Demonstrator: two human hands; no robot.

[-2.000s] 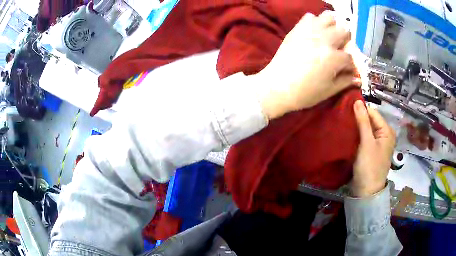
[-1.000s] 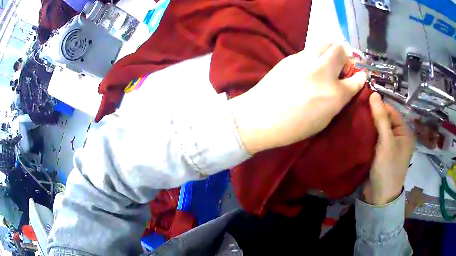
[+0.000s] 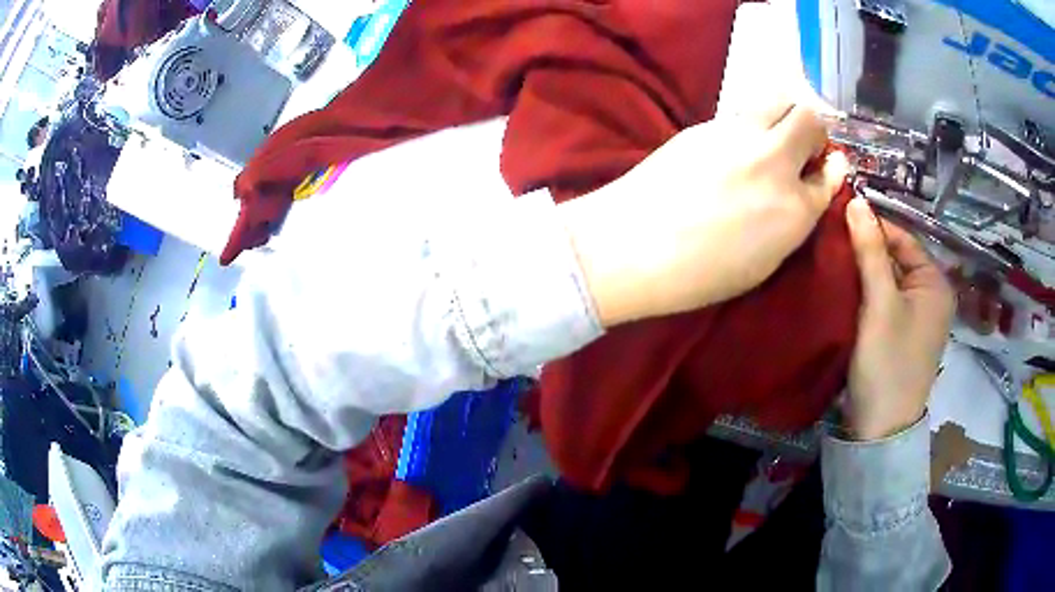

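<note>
A dark-red garment piece (image 3: 625, 104) lies over the machine table and hangs off its front edge. My left hand (image 3: 717, 220) reaches across from the left and pinches the garment's edge beside the metal guides (image 3: 879, 162) of the white and blue sewing machine (image 3: 926, 58). My right hand (image 3: 902, 312) is just below it, thumb and fingers on the same edge at the right side of the cloth. The fingertips of both hands are close together. The needle point cannot be made out.
Green-and-yellow-handled scissors (image 3: 1024, 445) lie on the table at right, by a pale measuring strip (image 3: 983, 474). A blue bin (image 3: 463, 445) with red pieces (image 3: 388, 497) stands below my left sleeve. A second machine (image 3: 191, 81) and a clear container (image 3: 272, 35) are at upper left.
Over the two seconds, both hands and the cloth edge have come closer to the metal guides. Since one second ago they have barely moved; the view has shifted slightly.
</note>
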